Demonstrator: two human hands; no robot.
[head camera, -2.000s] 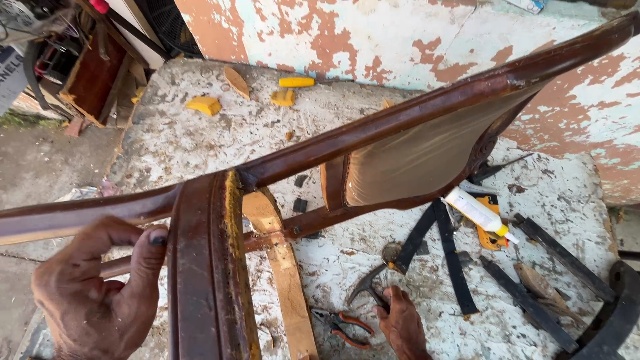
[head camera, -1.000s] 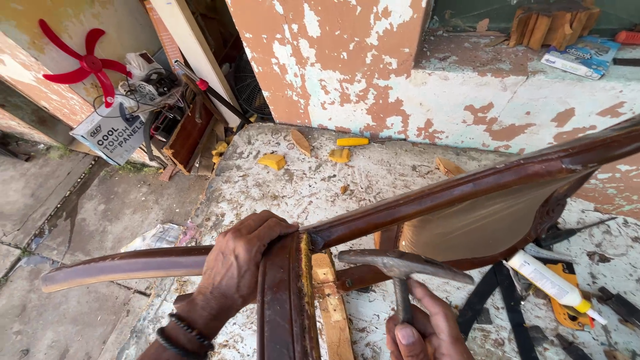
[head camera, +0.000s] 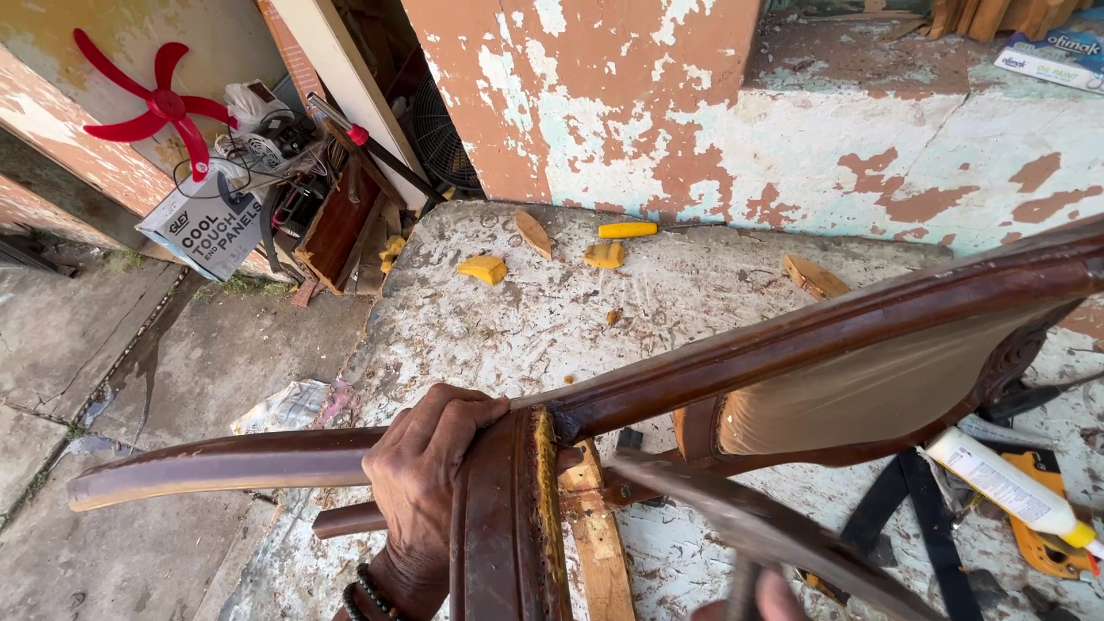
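A dark brown wooden chair frame (head camera: 819, 354) with a padded back panel (head camera: 862, 379) lies on its side across a paint-worn work surface. My left hand (head camera: 431, 474), with a beaded bracelet at the wrist, grips the frame where the seat rail (head camera: 500, 517) meets a curved leg (head camera: 233, 466). Yellowish residue lines the rail's edge. At the lower right my right hand (head camera: 759, 599), mostly cut off by the frame's edge, holds a hammer (head camera: 768, 526) by its handle. The hammer's head is motion-blurred, right of the joint. Whether it touches the wood cannot be told.
Yellow foam pieces (head camera: 483, 269), a yellow-handled tool (head camera: 628, 230) and wood scraps (head camera: 815, 278) lie behind the chair. A glue bottle (head camera: 1005, 483) and black straps (head camera: 936, 535) are at the right. A peeling wall (head camera: 604, 112) borders the surface; a cardboard box (head camera: 203, 224) stands at the left.
My right hand has picked up the hammer from the work surface and brought it near the joint. My left hand has moved onto the joint. The view has swung left and up.
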